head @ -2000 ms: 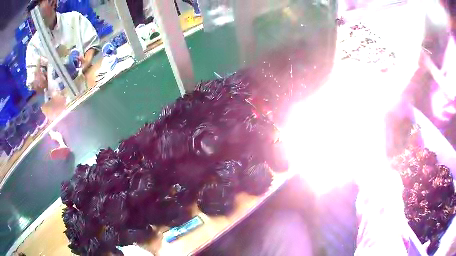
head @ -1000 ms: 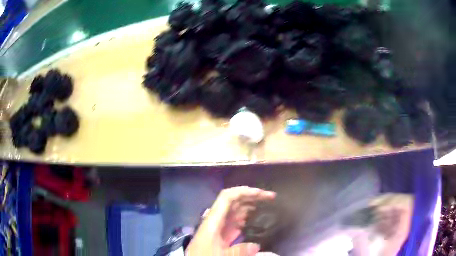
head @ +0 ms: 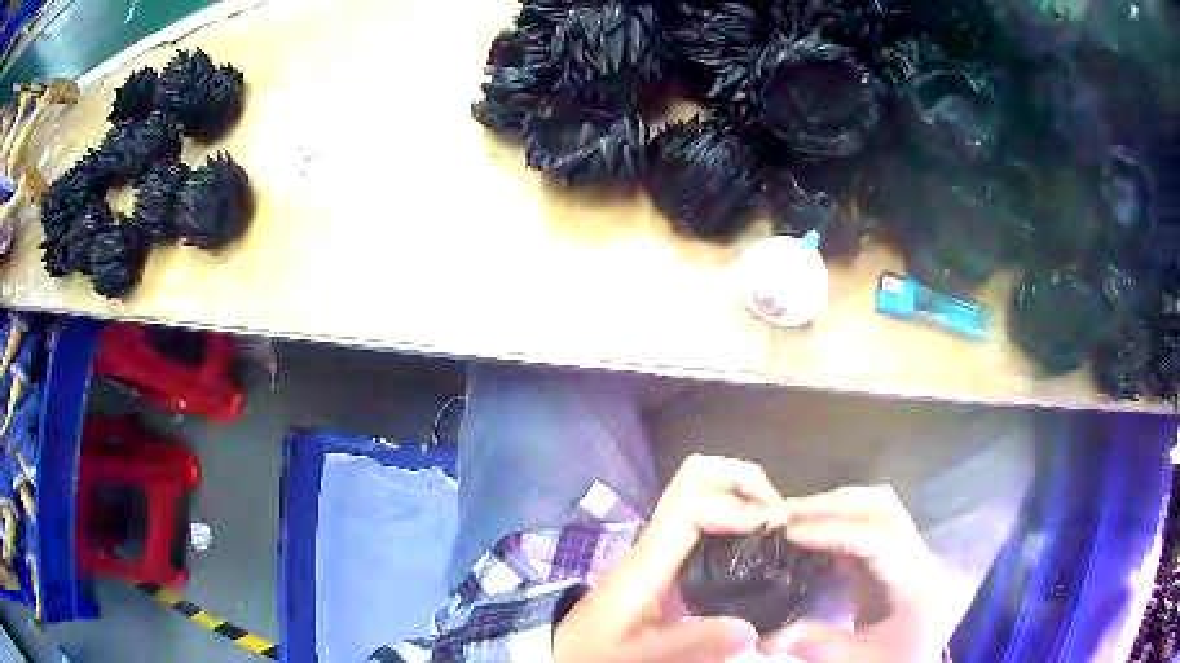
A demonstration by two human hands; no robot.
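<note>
My left hand [head: 666,570] and my right hand [head: 886,570] are together over my lap, at the bottom of the view. Both are closed around one black hair piece [head: 751,576], fingertips meeting above and thumbs below it. A large heap of black spiky hair pieces [head: 705,175] lies on the worktop [head: 388,194]; some show a hollow round side. A white glue bottle [head: 783,280] with a teal tip is at the front of the heap. A flat light-blue packet [head: 932,307] lies to its right.
A smaller cluster of black hair pieces [head: 155,181] is at the far left of the worktop. Tan limbs [head: 26,123] show at the left edge. Red stools [head: 136,499] and a blue tray with pale lining [head: 382,557] are below. Yellow-black tape [head: 214,619] marks the floor.
The view has turned down and shifted left over two seconds. My hands were apart one second ago, each with a dark piece; now they are pressed together around one.
</note>
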